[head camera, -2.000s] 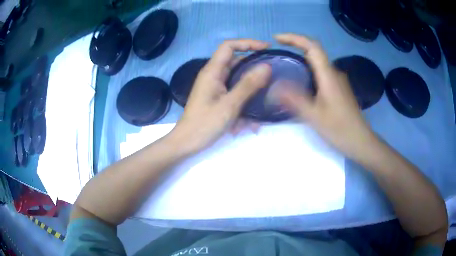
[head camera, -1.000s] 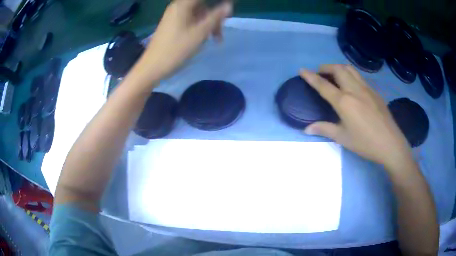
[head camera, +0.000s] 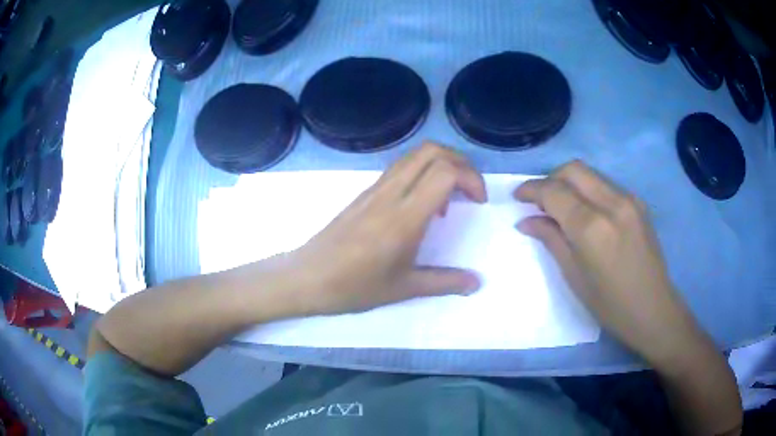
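Note:
A white sheet (head camera: 281,213), with uneven layered edges at its left, lies flat in front of me on the pale foam mat (head camera: 681,281). My left hand (head camera: 408,230) is over its middle, thumb and fingers apart. My right hand (head camera: 596,238) is at its right part, thumb and fingertips near each other; whether they pinch a clear film cannot be told. Three round black parts stand in a row just beyond the sheet: a left one (head camera: 247,128), a middle one (head camera: 364,104) touching it, and a right one (head camera: 509,100) apart.
A stack of white sheets (head camera: 106,162) lies left of the mat. Two black parts (head camera: 189,38) are at the upper left. A single black part (head camera: 711,156) is at the right, below a leaning group (head camera: 706,51). Smaller black discs (head camera: 34,162) are at far left.
My left hand has come down from the far left side to the sheet. My right hand has let go of a black part and moved down to the sheet. The view has shifted.

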